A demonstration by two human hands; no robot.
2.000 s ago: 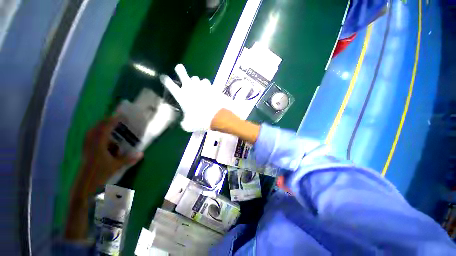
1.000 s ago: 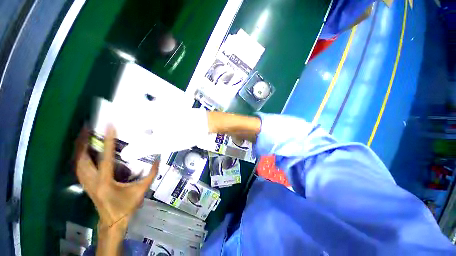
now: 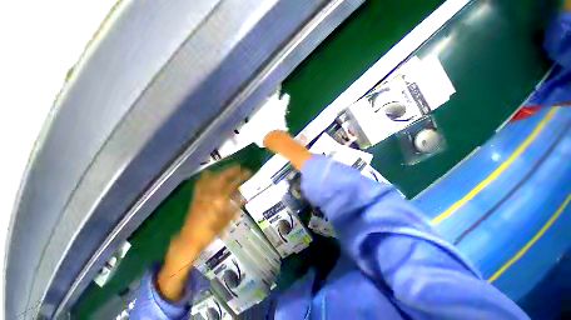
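Note:
My right hand [image 3: 266, 122], in a white glove, reaches over the belt to its far edge. White shapes with dark print lie against it; glare hides whether it grips them. My left hand [image 3: 210, 200], bare and blurred, is over the belt beside the row of cartons; its grip is unclear. A retail box [image 3: 389, 109] with a round product picture lies on the green bench top beyond my right forearm. A clear blister tray [image 3: 424, 141] with a silvery round item lies beside it. Another retail box [image 3: 280, 223] lies below my right forearm.
Filled cartons [image 3: 233, 275] lean in an overlapping row at the lower middle. A pale guide rail [image 3: 382, 65] runs between conveyor belt [image 3: 332, 78] and bench. More boxes lie under my right forearm. A broad metal edge curves across the left. Another person's blue sleeve shows at upper right.
The view has turned and swung left. The gloved hand has moved to the belt's far edge. The bare hand, earlier around a box in front of me, is now beside the carton row.

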